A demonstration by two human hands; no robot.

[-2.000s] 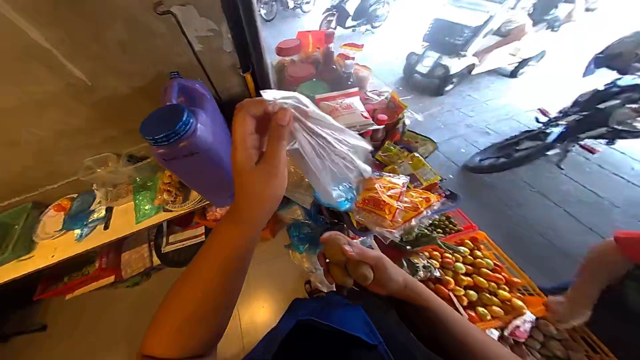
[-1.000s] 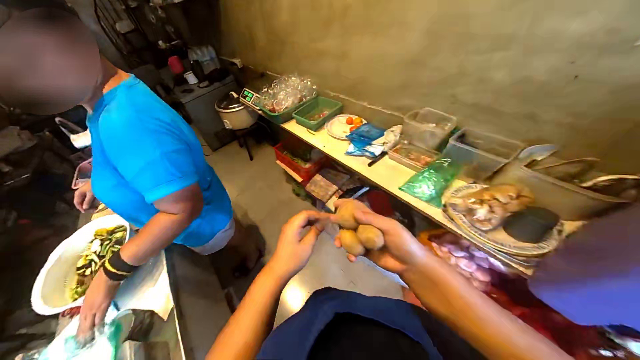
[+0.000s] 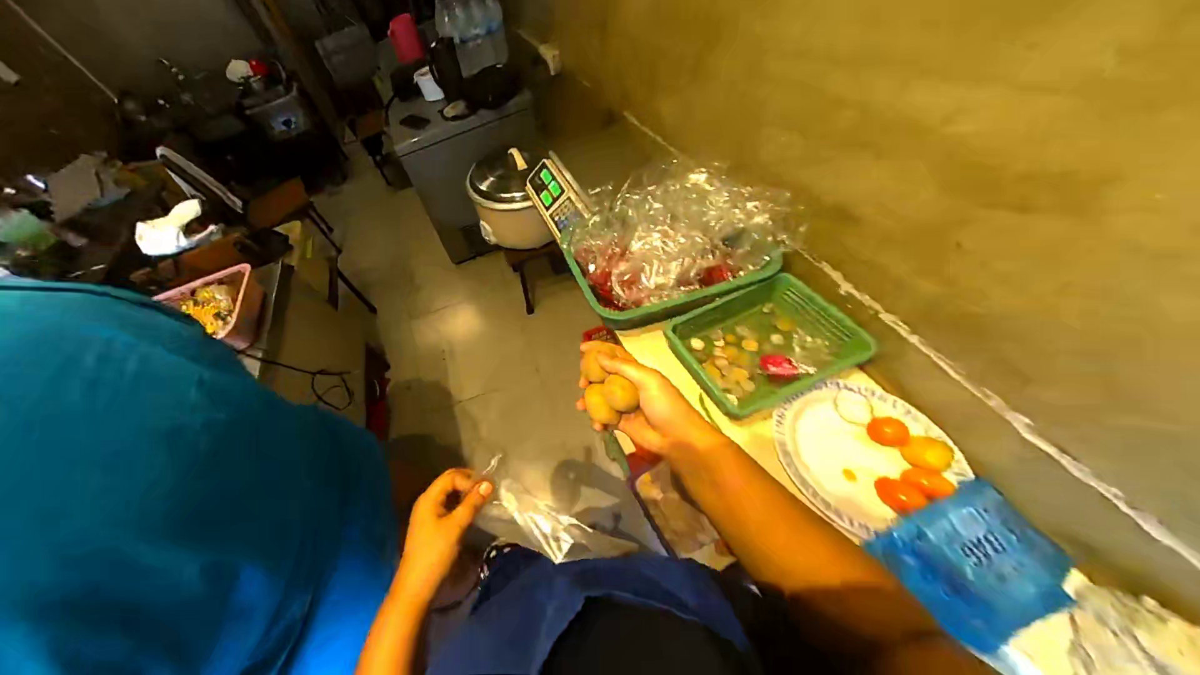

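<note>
My right hand is closed around several small round brown potatoes, near the front edge of the shelf. Lower and to the left, my left hand pinches a thin clear plastic bag between thumb and fingers, and the bag hangs toward my lap. Beyond my right hand lies a green basket holding coins and a small red item. A digital scale with lit green displays leans by a second green basket, which is heaped with clear plastic bags.
A person in a blue shirt stands close on my left. On the shelf are a plate with tomatoes and a blue plastic packet. A rice cooker stands beyond the shelf's end. A pink basket sits on the left table.
The view has swung from the street-side produce to the indoor shelf and scale. My right hand still holds the potatoes. My left hand has moved apart from it, with the clear bag now visible.
</note>
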